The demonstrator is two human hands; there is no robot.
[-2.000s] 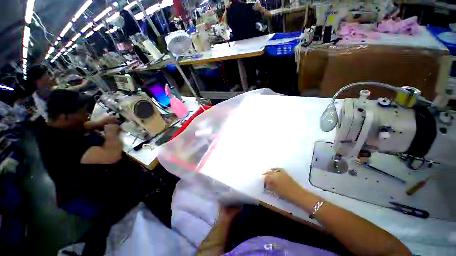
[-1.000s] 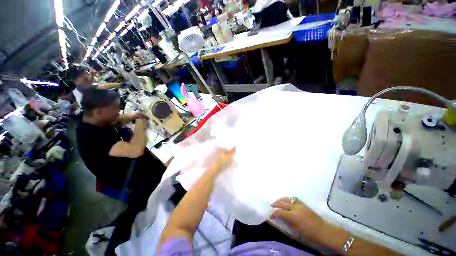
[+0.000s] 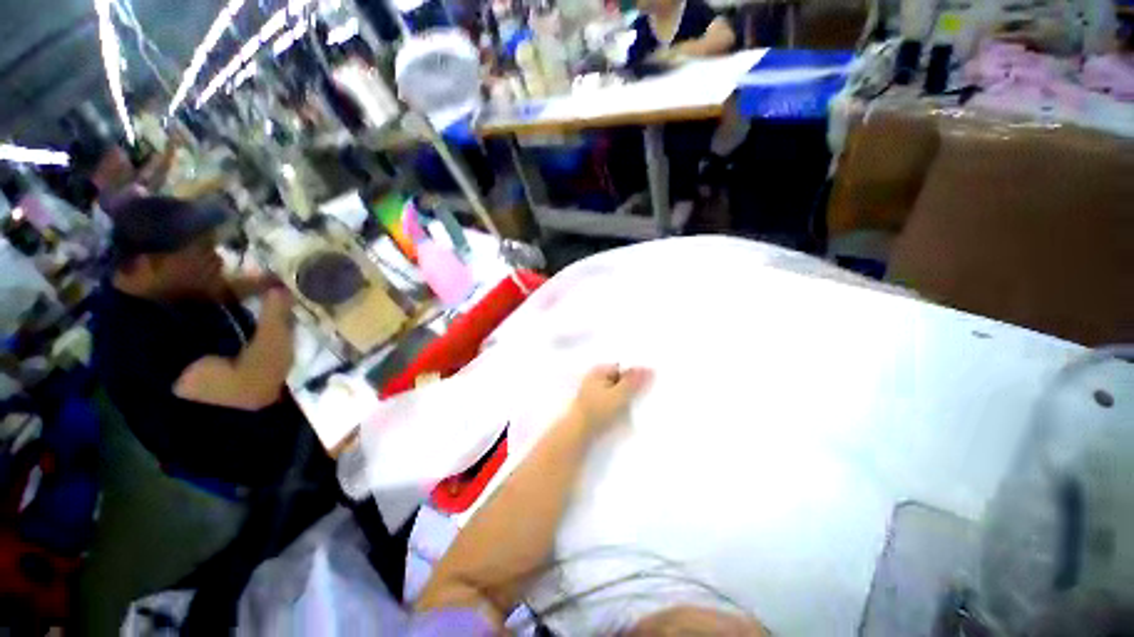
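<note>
Sheer white fabric (image 3: 423,436) lies over the left part of the white table and hangs past its left edge; it is hard to separate from the table top. My left hand (image 3: 609,391) is over the middle of the table, fingers curled together and seemingly pinching the fabric, with the fingertips pale and blurred. A patch of skin (image 3: 699,622) shows at the bottom edge, probably part of my right hand or arm; its fingers are hidden. The sewing machine head (image 3: 1076,485) is blurred and cut off at the right edge.
A red basket (image 3: 470,334) stands left of the table, partly under the fabric. A person in a dark cap (image 3: 174,230) sits at a machine (image 3: 333,284) on the left. A brown panel (image 3: 1014,224) stands behind the table. Dark strands cross the bottom view.
The view has shifted closer over the table, so the machine sits lower right. My left hand has moved slightly right over it. My right hand has dropped mostly out of view. More red basket shows.
</note>
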